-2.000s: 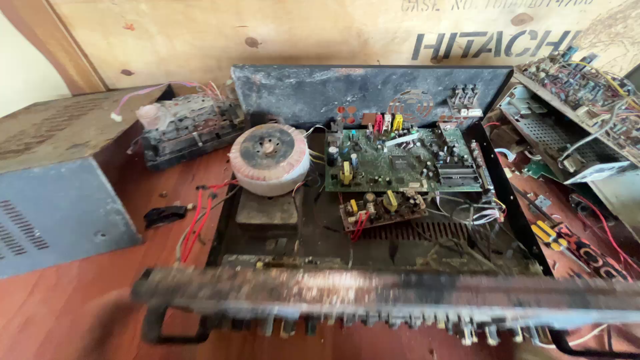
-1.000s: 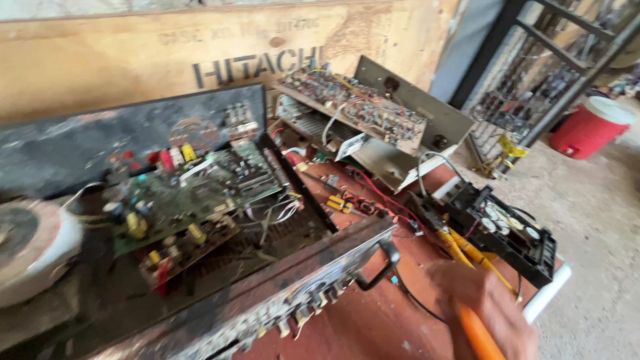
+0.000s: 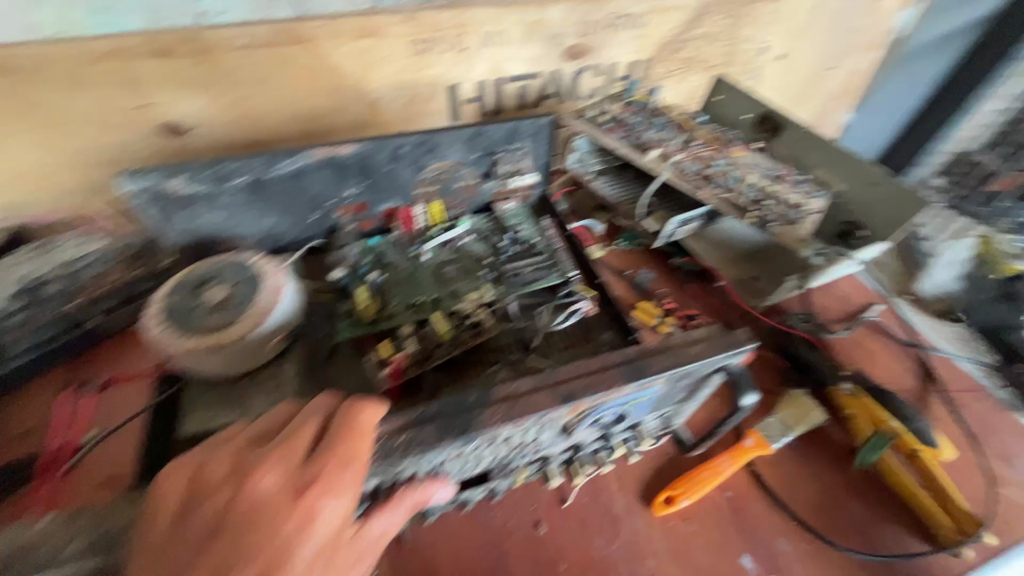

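My left hand [image 3: 272, 488] grips the front panel of an open amplifier chassis [image 3: 512, 400], fingers over its top edge and thumb against the knobbed face. Inside the chassis are a green circuit board [image 3: 432, 272], a smaller board with yellow parts [image 3: 436, 332] and a round toroidal transformer [image 3: 220, 312] at the left. A paintbrush with an orange handle [image 3: 712, 472] lies on the red tabletop to the right, close to the panel's metal handle [image 3: 724, 408]. My right hand is not in view. The picture is blurred by motion.
Yellow-handled cutters or pliers [image 3: 904, 464] lie at the right, with a black cable [image 3: 832, 552] curving round them. Another opened unit with a crowded circuit board [image 3: 704, 160] stands at the back right. Red wires [image 3: 68, 424] and a dark dirty assembly [image 3: 72, 296] are at the left. A wooden crate panel [image 3: 280, 96] stands behind.
The right hand, seen a second ago at the orange handle, is out of view, and the brush lies on the table. My left hand has come onto the front panel. The view has swung.
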